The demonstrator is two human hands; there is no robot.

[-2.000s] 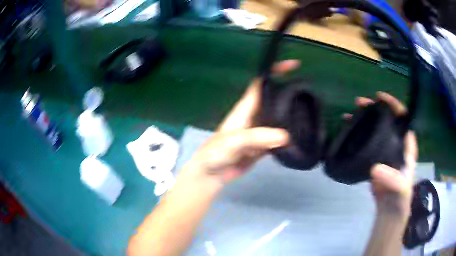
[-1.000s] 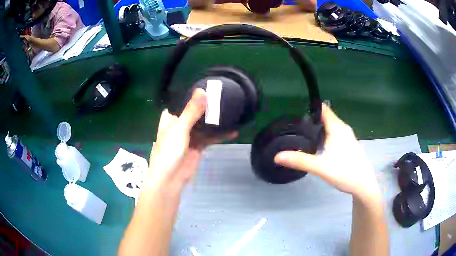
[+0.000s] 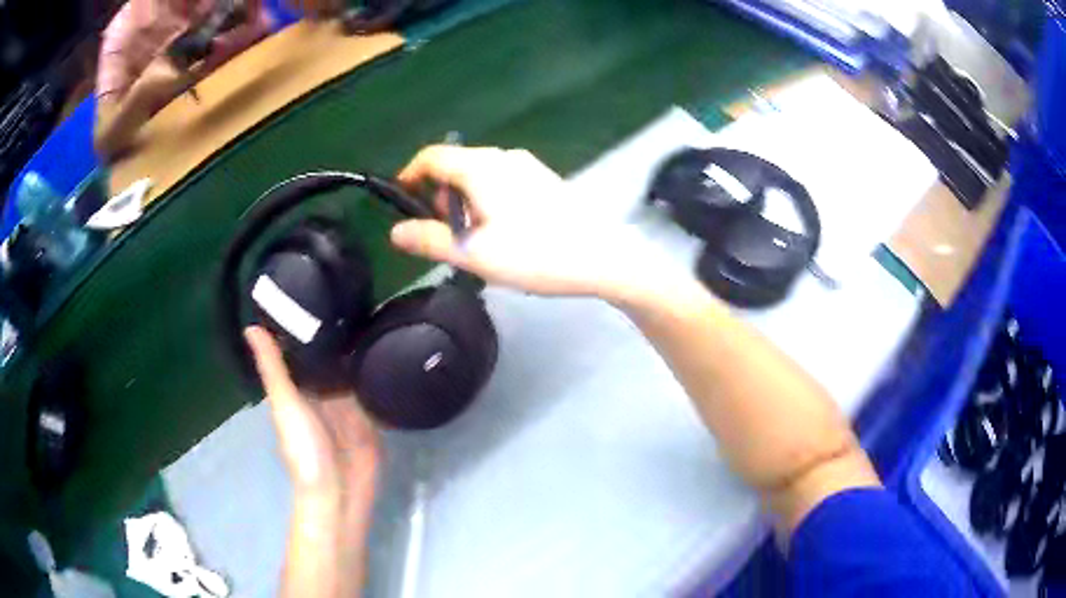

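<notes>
Black over-ear headphones (image 3: 424, 357) are held above the mat's left part, with the round outer shells facing me. One cup has a white label sticker (image 3: 286, 308), the other a small pale logo. My left hand (image 3: 316, 438) is under the cups, its thumb at the edge of the stickered cup; its fingers are partly hidden. My right hand (image 3: 503, 222) grips the headband near the slider of the logo cup. The white-grey work mat (image 3: 561, 444) lies below.
Folded headphones (image 3: 754, 222) lie at the mat's right, beside a paper sheet (image 3: 865, 164) on a brown board. A stained white cloth (image 3: 164, 555) is at lower left. Dark headphones (image 3: 53, 426) lie on the green strip. Several headphones fill a container at lower right. A person's hand is at upper left.
The view has turned to the right. The headphones are now lower, with cups together and outer shells towards me. My right hand has moved from a cup to the headband.
</notes>
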